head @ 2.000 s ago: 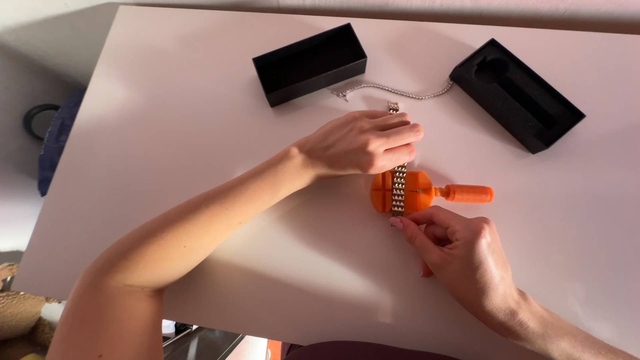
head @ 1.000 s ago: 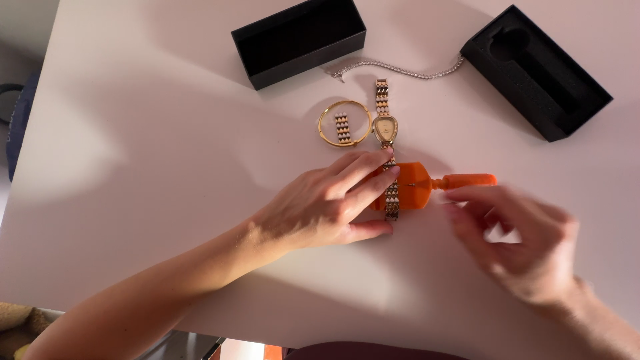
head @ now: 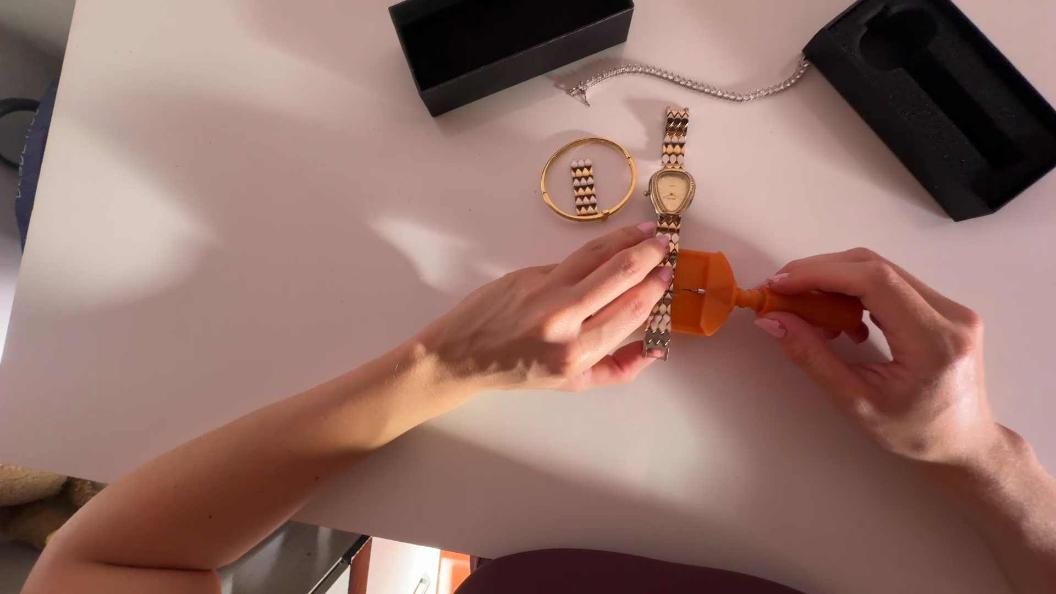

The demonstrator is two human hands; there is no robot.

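Observation:
A gold-toned wristwatch [head: 672, 191] lies with its metal bracelet running down over an orange plastic watch-link remover [head: 705, 293]. My left hand [head: 569, 326] holds the lower part of the bracelet against the tool, fingertips on top and thumb near its end; it hides the tool's left part. A thin metal pin of the tool points at the bracelet's side. My right hand [head: 899, 346] grips the tool's orange screw handle [head: 813, 308] between thumb and fingers. Above my left hand, a gold bangle [head: 629, 186] surrounds a short detached piece of bracelet links [head: 584, 188].
An open black box [head: 520, 70] stands at the top, and a black box part with a watch-shaped recess [head: 949, 107] at the upper right. A silver chain bracelet [head: 693, 85] stretches between them on the white table [head: 247, 247]. The table's near edge runs below my left forearm.
My right hand has moved from the bracelet's lower end to the screw handle and taken hold of it. My left hand has shifted down along the bracelet, uncovering the watch face, bangle and loose links.

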